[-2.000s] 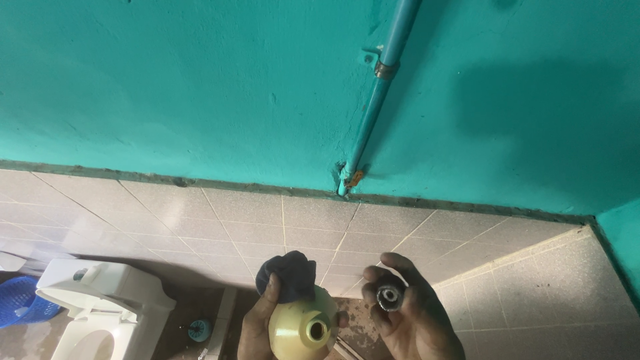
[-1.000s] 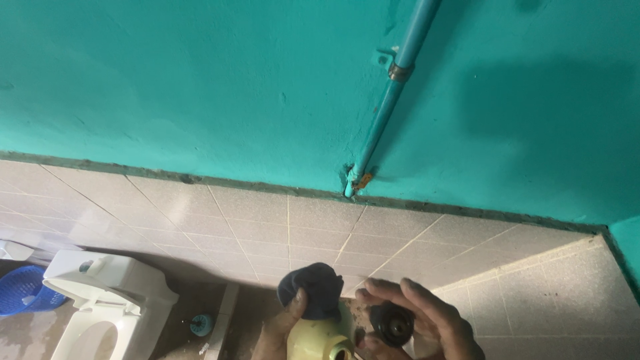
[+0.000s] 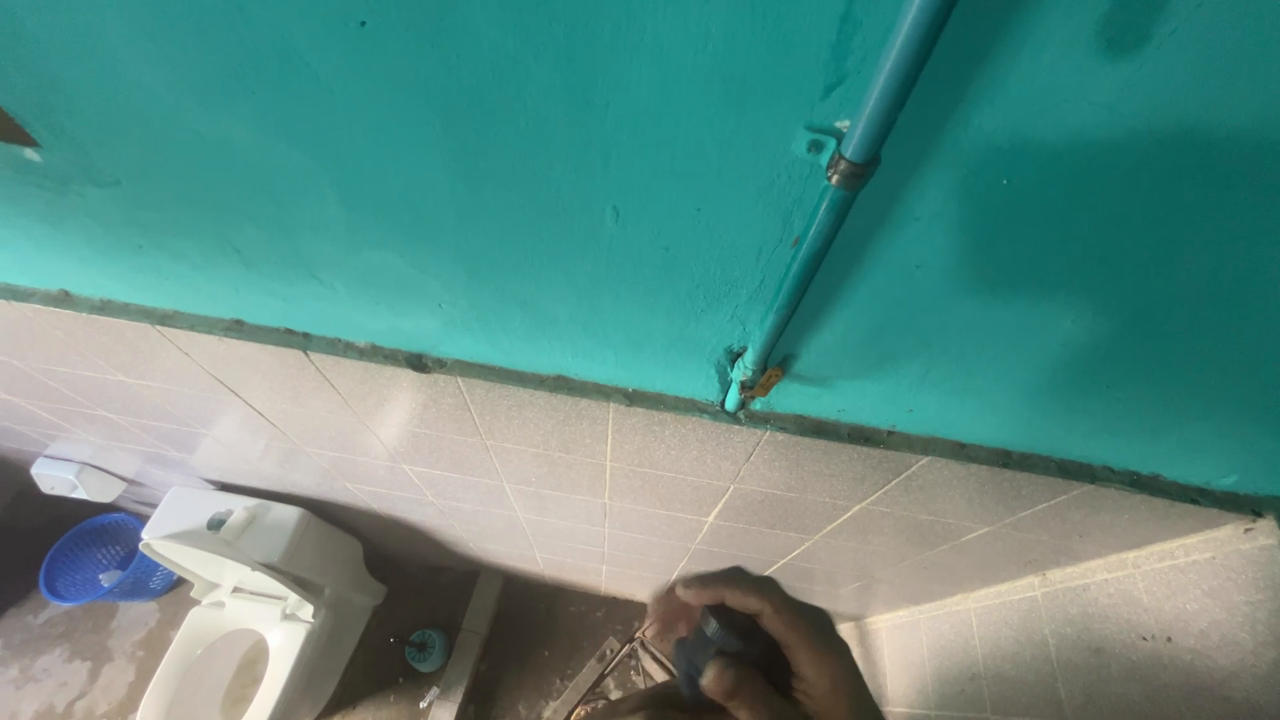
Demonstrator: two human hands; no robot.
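Observation:
At the bottom edge, right of the middle, my right hand (image 3: 790, 640) curls its fingers around a small dark bluish object (image 3: 705, 645). The object is blurred and partly covered by the fingers, so I cannot tell whether it is the black cap, the dark cloth or both. Only a sliver of my left hand (image 3: 640, 703) shows, low beside the right one, and what it holds is hidden. The pale yellow bottle is out of sight.
A white toilet (image 3: 290, 560) with its lid raised stands at lower left, a blue plastic basket (image 3: 105, 560) beyond it. A round light-blue item (image 3: 427, 650) lies on the floor near a low ledge (image 3: 470, 640). A painted pipe (image 3: 810, 240) runs down the teal wall above beige tiles.
Earlier my left hand held the yellow bottle and a dark cloth, and my right hand a black cap. Both hands are now lower and closer together, and the bottle has left the view.

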